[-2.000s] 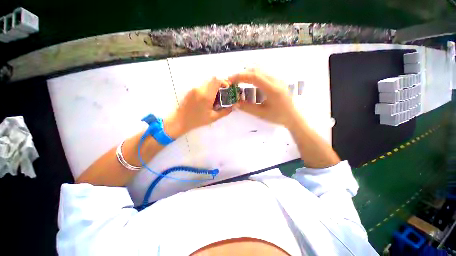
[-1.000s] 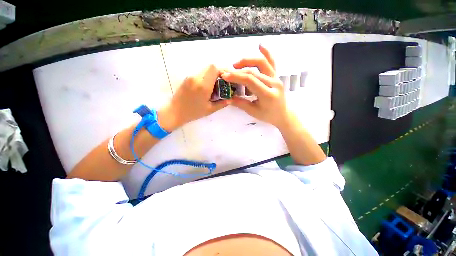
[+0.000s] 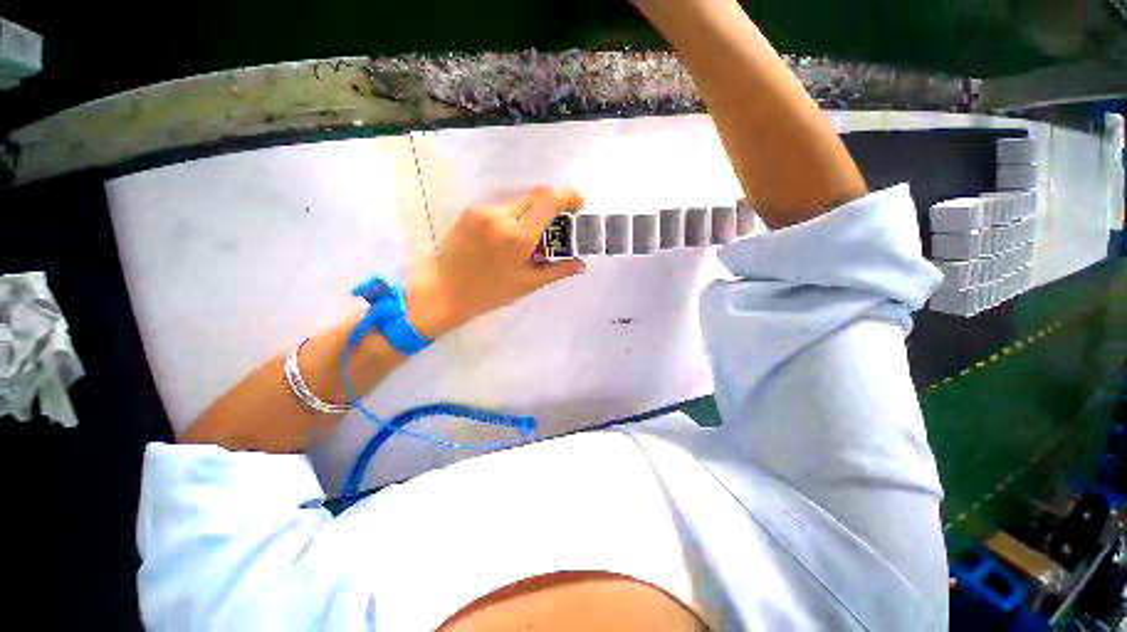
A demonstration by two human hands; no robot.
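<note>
My left hand point(image 3: 501, 253) grips a filled housing point(image 3: 560, 237), a small white box with dark and yellowish parts inside, at the left end of a row on the white board point(image 3: 247, 259). Several empty housings point(image 3: 635, 232) stand in that row to its right, pale grey inside. My right hand is out of the picture past the top edge; only my bare right forearm and rolled sleeve show, reaching over the board's far edge. A blue wrist strap point(image 3: 393, 319) is on my left wrist.
A block of stacked white housings point(image 3: 976, 253) stands on the black mat point(image 3: 884, 167) at right. A coiled blue cord point(image 3: 464, 417) lies near my body. A crumpled white bundle point(image 3: 35, 352) is at far left. The dark green belt point(image 3: 309, 37) runs beyond the mottled edge. Housings show at top left.
My right hand has left the held housing and gone up out of the picture, its forearm now stretched over the belt side. The row of housings is uncovered. My left hand still holds the filled housing.
</note>
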